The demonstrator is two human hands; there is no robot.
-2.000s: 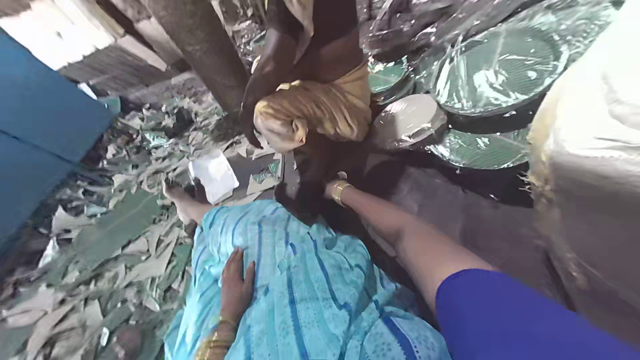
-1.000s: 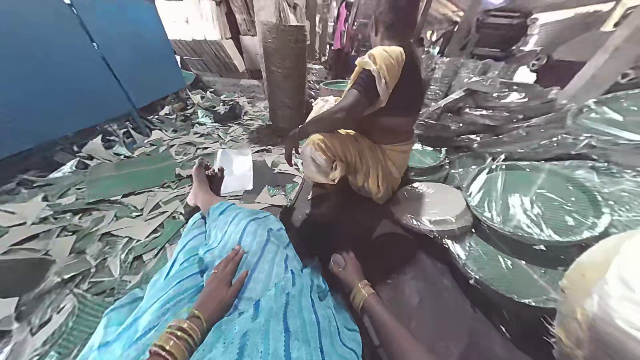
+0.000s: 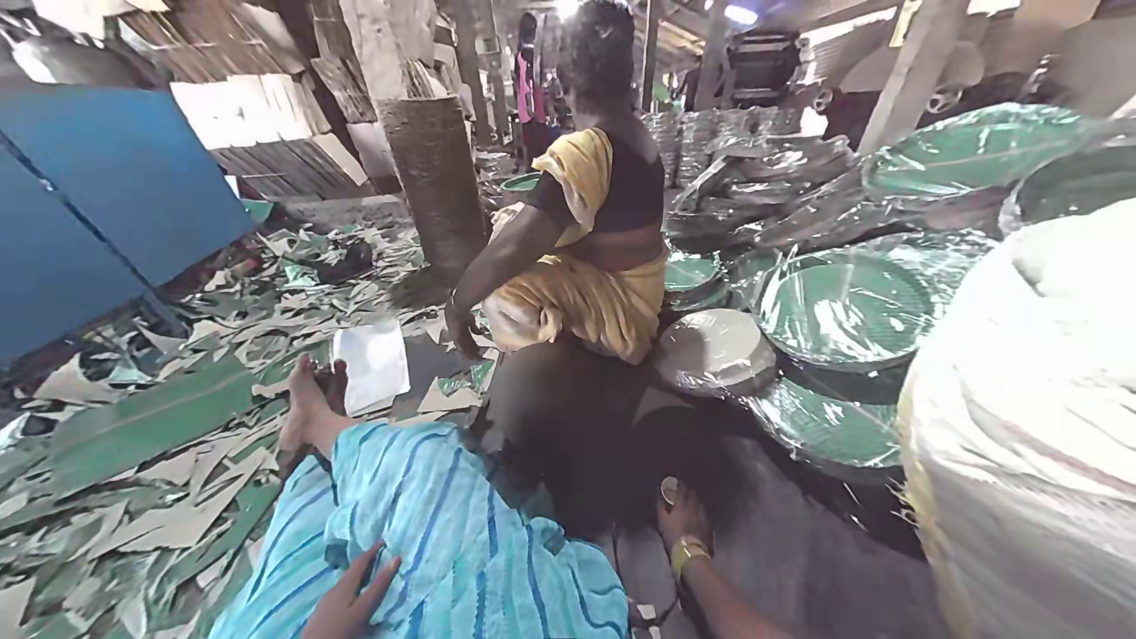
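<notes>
My left hand [image 3: 353, 596] rests with its fingers apart on the light-blue striped cloth [image 3: 444, 524] over my legs and holds nothing. On the dark ground sheet [image 3: 799, 541] right of the cloth lies my right hand [image 3: 682, 515], bangles at its wrist. A small round pale thing [image 3: 669, 490] shows at its fingers; what it is cannot be told. My bare feet [image 3: 311, 399] stretch out beside a white sheet [image 3: 371, 366]. Farther ahead, a person in yellow cloth [image 3: 595, 293] sits turned away.
Cut green and grey scraps [image 3: 177, 524] cover the ground at left, near blue panels [image 3: 106, 195]. A post [image 3: 435, 177] stands ahead. Plastic-wrapped green round trays [image 3: 848, 306] and a pale round disc [image 3: 714, 349] lie at right, beside a large white sack [image 3: 1038, 408].
The view has tilted up strongly since the first frame. My right arm, earlier stretched out toward the seated person, is now drawn back nearer to me. My left hand stays on the blue cloth.
</notes>
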